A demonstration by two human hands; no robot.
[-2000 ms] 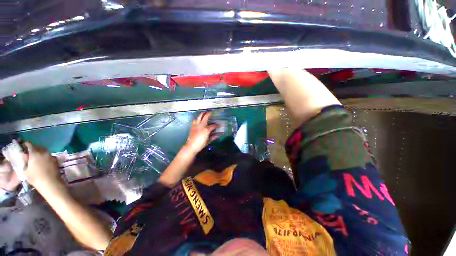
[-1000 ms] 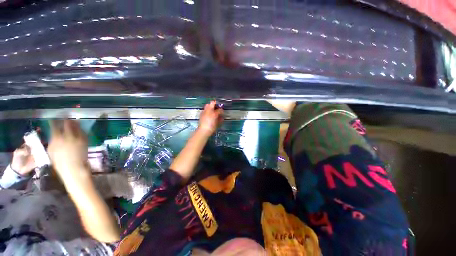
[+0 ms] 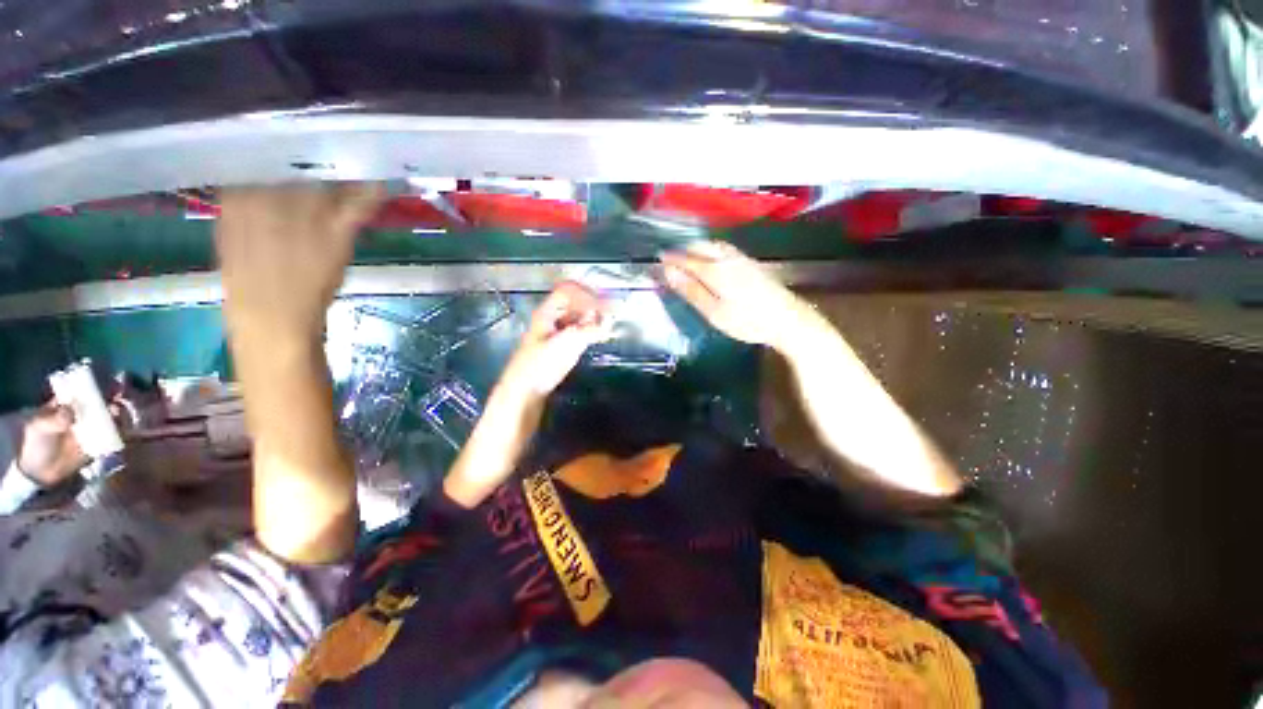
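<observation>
My left hand (image 3: pixel 557 333) is over the bench near the metal rail, fingers curled at the edge of a clear blister tray (image 3: pixel 640 330), seen by its edges and glare. My right hand (image 3: pixel 734 294) is just right of it, at the rail, fingers pointing left; a blurred clear piece shows by its fingertips, and I cannot tell if it is gripped. More clear trays (image 3: pixel 450 402) lie loosely piled left of my left arm. Red-and-white boxes (image 3: pixel 520 208) show on the belt under the shelf edge, partly hidden by it.
A neighbour's blurred arm (image 3: pixel 298 402) reaches up to the shelf edge (image 3: pixel 582 150) at left; their other hand (image 3: pixel 53 441) holds a white piece. The metal rail (image 3: pixel 132 295) runs across. A large brown carton (image 3: pixel 900 339) with clear trays stands at right.
My right hand has come back from under the shelf into view beside my left. My left hand has lowered slightly from the rail. The neighbour's arm has moved right; red boxes show again.
</observation>
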